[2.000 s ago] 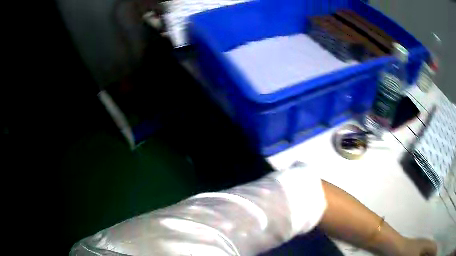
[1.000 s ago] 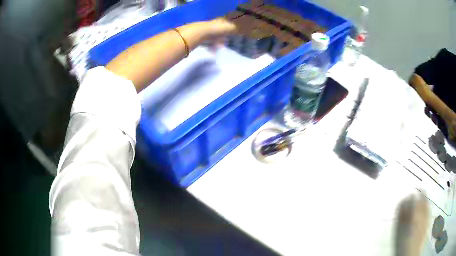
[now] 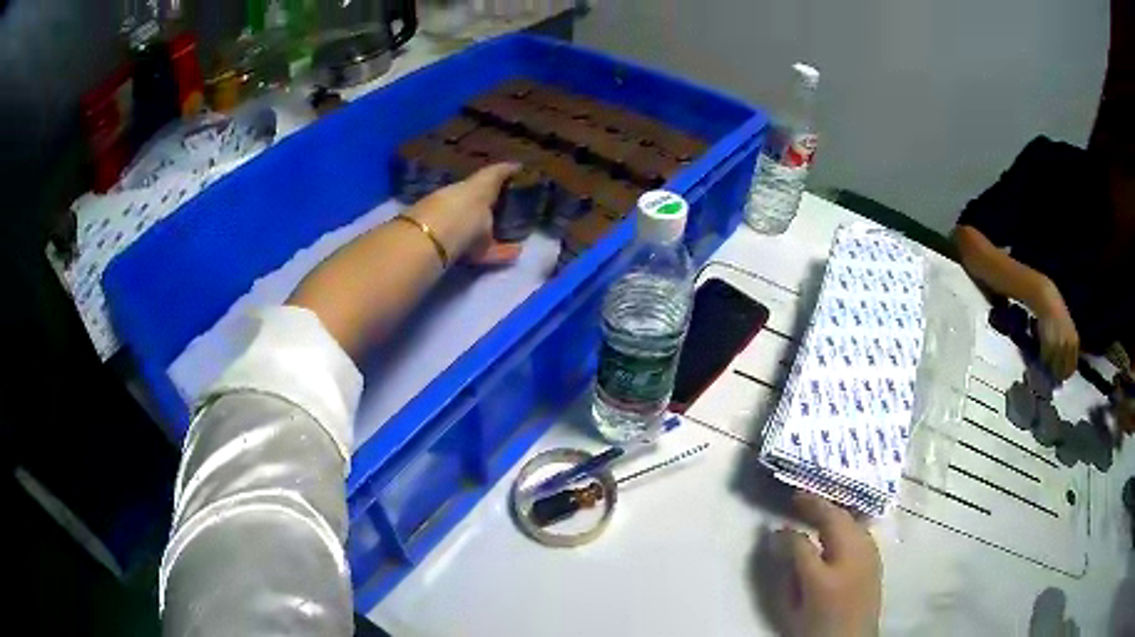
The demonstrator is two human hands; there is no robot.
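Brown-topped housings with grey sides stand in rows at the far end of the blue crate. My left hand reaches into the crate and is closed around a short grey-sided stack of housings at the near edge of the rows, thumb low and fingers on top. My right hand is on the table at the near end of a thick stack of printed sheets, one finger at its edge. Its palm and the other fingertips are hidden.
A water bottle, a dark phone and a tape ring with slim tools are right of the crate. Another bottle stands behind. A clear bag and grey pads lie right. Another person's arm is at far right.
The view has shifted, bringing more of the table into view. My left hand has gone from over the housings to a grip at their near edge. My right hand has come beside the printed stack.
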